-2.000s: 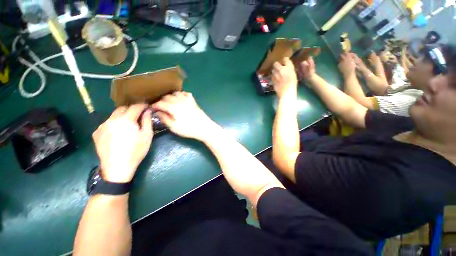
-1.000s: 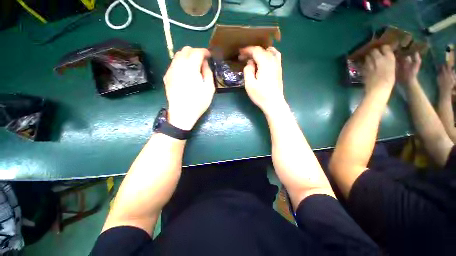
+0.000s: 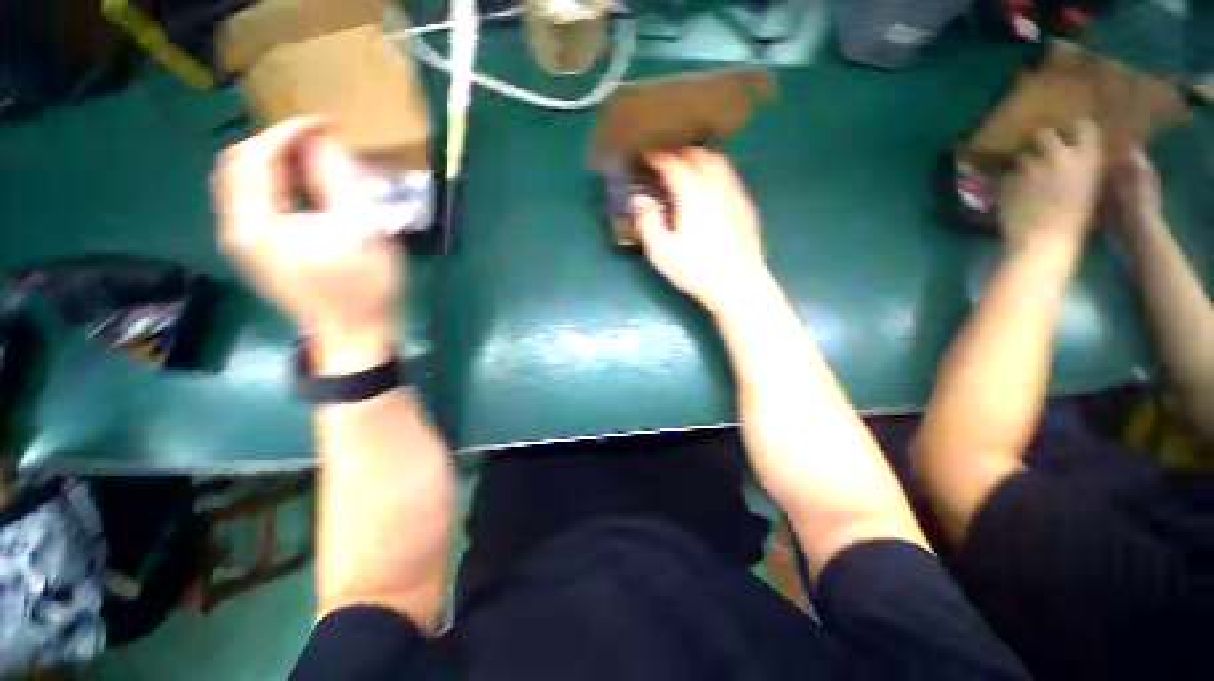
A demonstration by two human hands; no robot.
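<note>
An open product box with a raised brown lid (image 3: 682,109) stands in front of me on the bench. My right hand (image 3: 703,220) is at this box, with its fingers over the opening, and covers much of the inside. My left hand (image 3: 309,220) is blurred, at a second open box whose brown lid (image 3: 333,83) is raised. Shiny bagged accessories (image 3: 410,200) show in that box beside my fingers. I cannot tell whether either hand grips anything.
Another dark open box (image 3: 140,317) with bagged contents lies at the far left. A coworker's hands (image 3: 1058,180) are in an open box at the right. A long pale rod (image 3: 461,93), a white cable (image 3: 546,99) and a tape roll (image 3: 570,40) are behind the boxes.
My left hand has left the middle box and moved left to the second box, whose lid now stands raised. My right hand has stayed at the middle box.
</note>
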